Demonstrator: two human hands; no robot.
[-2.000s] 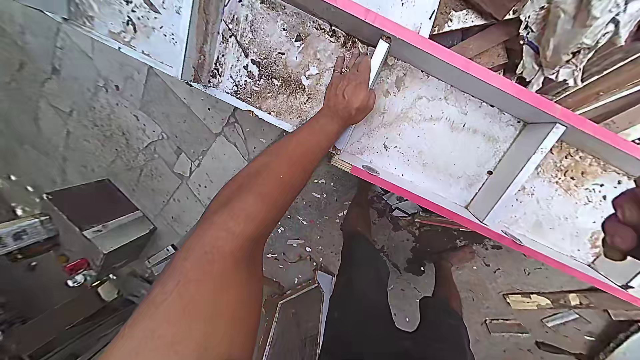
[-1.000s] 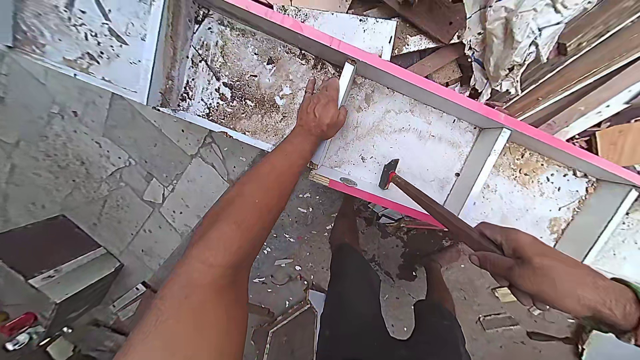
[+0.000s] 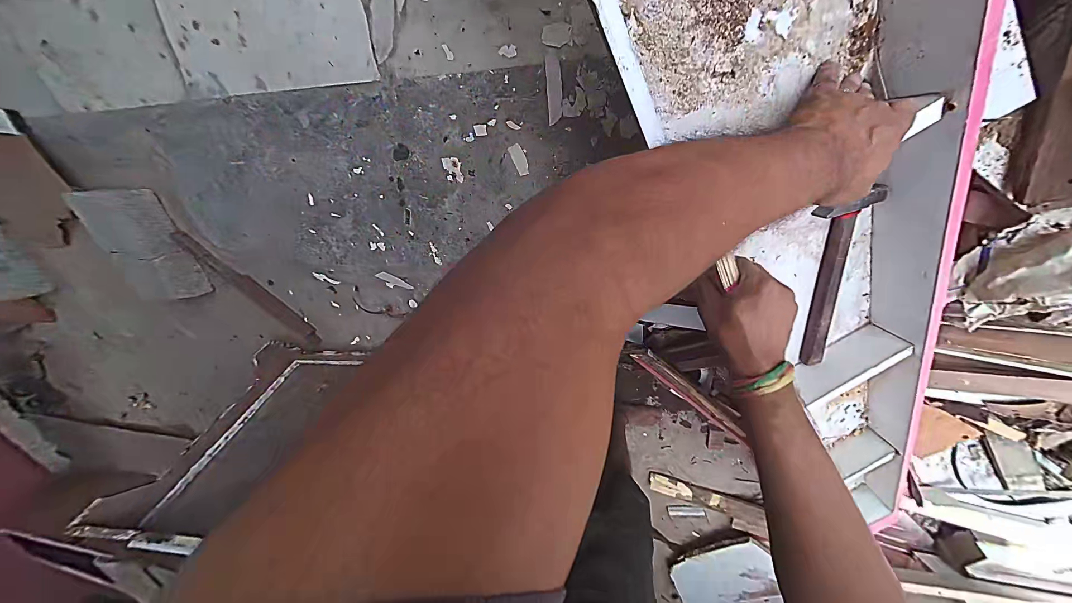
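A wooden shelf unit with pink edging (image 3: 955, 218) lies with its compartments facing up. My left hand (image 3: 850, 138) grips a divider board (image 3: 923, 120) near the top right. Lower down, my right hand (image 3: 748, 318), with a coloured band at the wrist, is closed around the splintered end of the near side board (image 3: 727, 272). A hammer (image 3: 829, 276) lies inside the compartment between the two hands, its head beside my left wrist and its handle towards the lower divider; neither hand holds it. My left forearm hides part of the near side.
Broken boards and scrap (image 3: 997, 360) are piled beyond the unit's pink edge. A framed panel (image 3: 251, 444) lies at the lower left, and wood strips (image 3: 712, 498) lie below my right hand. Paint chips litter the grey floor (image 3: 335, 218).
My right hand has let go of the hammer, which now lies in the compartment, and has taken hold of the side board's end. My left hand stays on the divider. The view has turned strongly.
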